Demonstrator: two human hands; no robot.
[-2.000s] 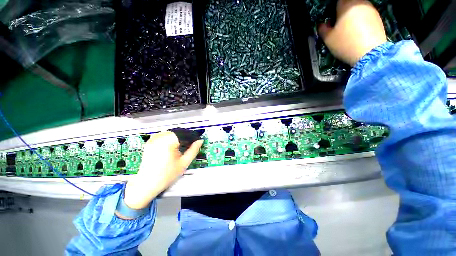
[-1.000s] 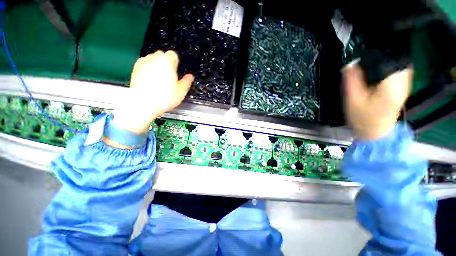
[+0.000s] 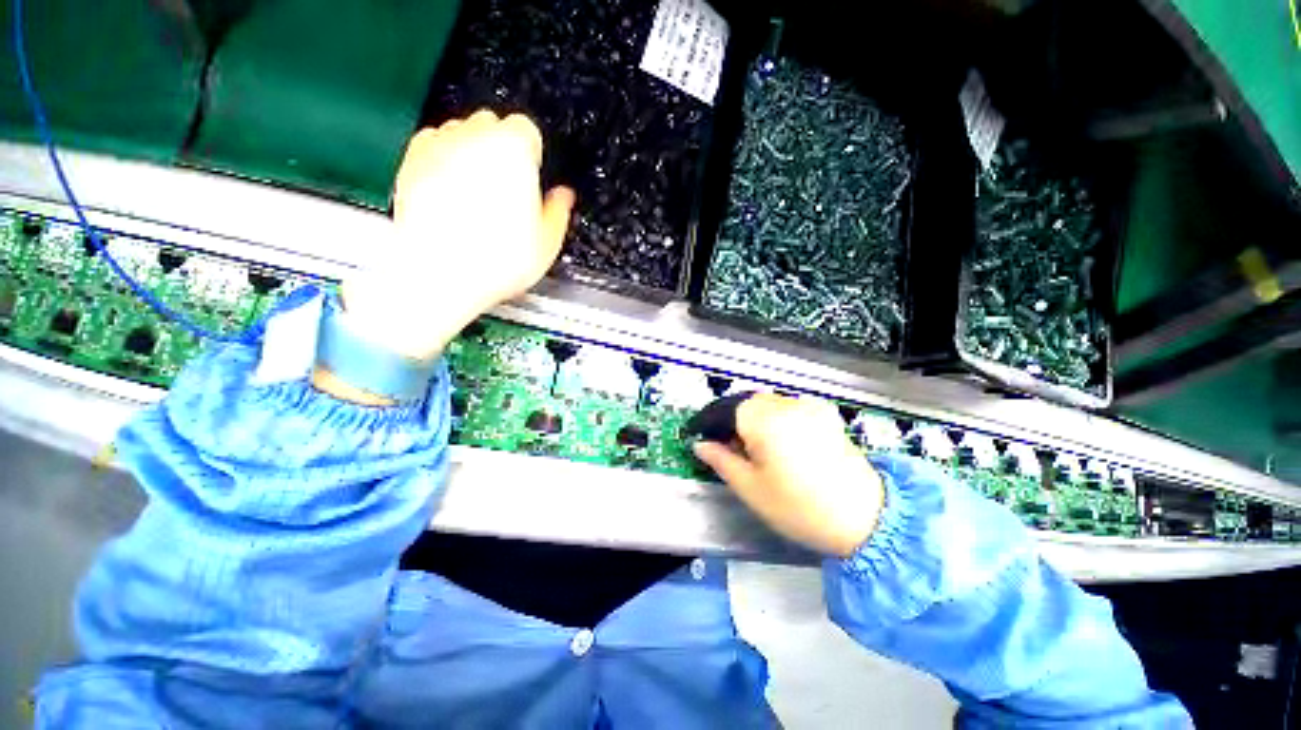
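A strip of green circuit boards [image 3: 592, 407] lies in the pale rail in front of me. My left hand [image 3: 471, 228] is over the near left part of the bin of dark cylinders [image 3: 614, 157]. Its fingertips are hidden by the back of the hand, so I cannot tell what they hold. My right hand [image 3: 792, 464] is at the boards, with black-covered fingertips pointing left and down onto the strip. Whether a part sits between those fingertips is not visible.
A bin of green cylinders [image 3: 813, 200] stands in the middle and another green-part bin [image 3: 1030, 271] to its right. The pale rail edge [image 3: 614, 516] runs along my side. A blue cord [image 3: 64, 186] crosses the rail at left. Green cloth [image 3: 307, 100] lies at far left.
My left hand has gone from the boards to the dark-part bin. My right hand has come from the right bin down to the boards. The camera view has turned and shifted.
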